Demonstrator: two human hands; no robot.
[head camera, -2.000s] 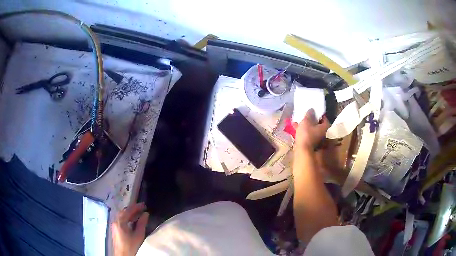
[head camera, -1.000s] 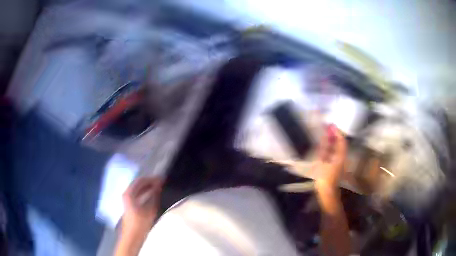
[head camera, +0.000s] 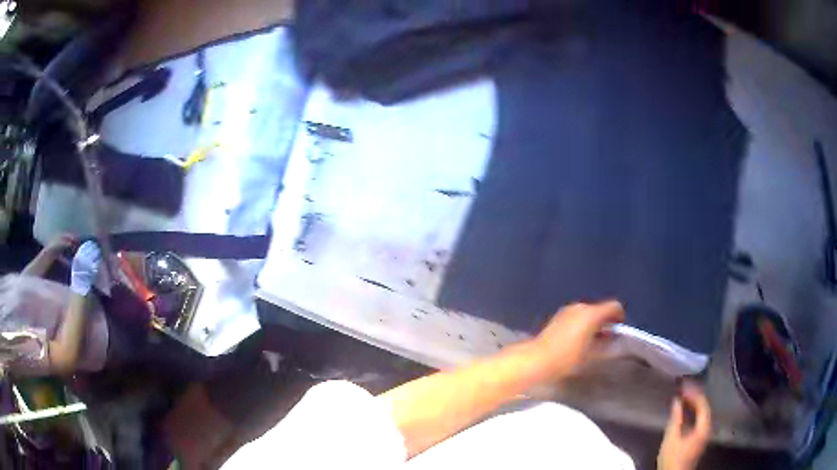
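A dark blue-grey cloth panel (head camera: 610, 193) lies flat on the white pressing table. A white strip (head camera: 659, 347) lies along its near edge. My left hand (head camera: 576, 341) has its fingers closed on the strip's left end. My right hand (head camera: 686, 430) is low in the view, partly cut off, its fingertips close to the strip's right end; blur hides whether they hold it. The iron (head camera: 766, 358) with its orange-red handle stands on the table to the right of the cloth.
Dark bunched cloth (head camera: 404, 46) lies at the table's far side. On the left, another person's gloved hand (head camera: 85, 266) is beside a second iron (head camera: 170, 289) on a neighbouring table (head camera: 240, 138). A long dark tool (head camera: 826, 184) lies at the far right.
The view has swung left, away from the side box with the phone. My right hand has left the white pieces there and come to the cloth edge. My left hand now grips the strip.
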